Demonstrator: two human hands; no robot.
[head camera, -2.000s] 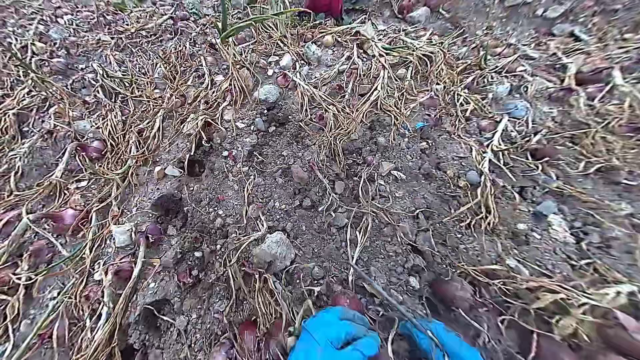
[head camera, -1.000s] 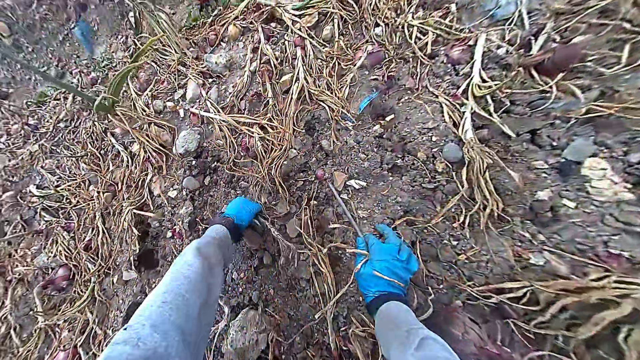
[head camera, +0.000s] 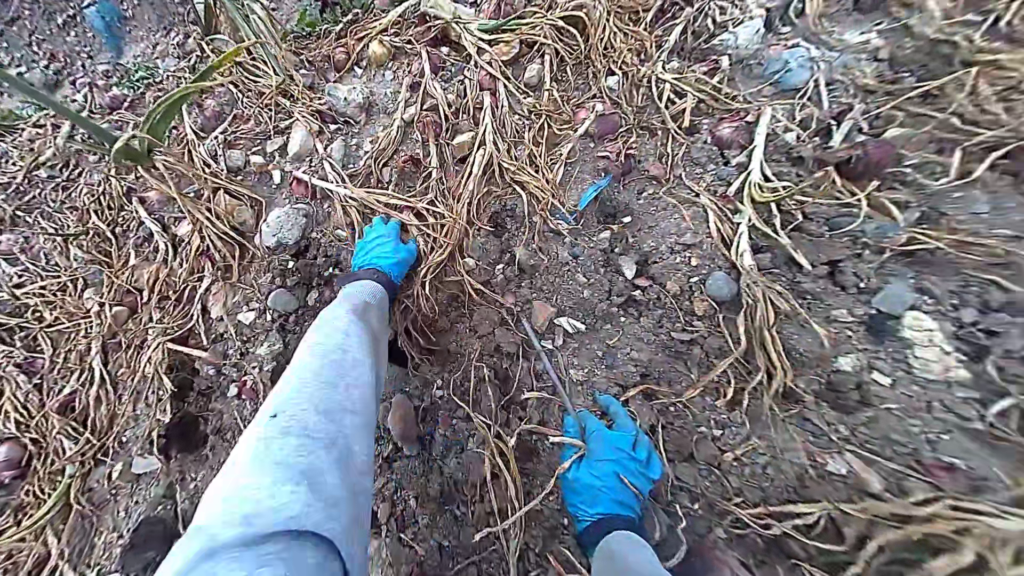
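My left hand (head camera: 385, 250), in a blue glove, reaches forward to a clump of dried onion tops (head camera: 444, 228); its fingertips are partly hidden, so whether they grip the stalks cannot be told. My right hand (head camera: 606, 468), also gloved in blue, is lower and to the right, closed around a thin metal rod (head camera: 549, 366) whose far end points up and left at the soil. Some withered stalks (head camera: 500, 460) lie beside and across the right glove. Red onions (head camera: 606, 124) show among the tops ahead of both hands.
Stony soil bears a grey stone (head camera: 286, 227), a round pebble (head camera: 721, 286) and a pale rock (head camera: 932, 346). A blue scrap (head camera: 594, 192) lies ahead. Green leaves (head camera: 164, 112) stand at the upper left. More dried tops (head camera: 756, 200) lie to the right, with dark hollows in the soil at the left.
My left hand has moved forward to the clump of dried tops. My right hand stays low with the rod. Since the earliest frame the view has shifted, and both forearms have come into sight.
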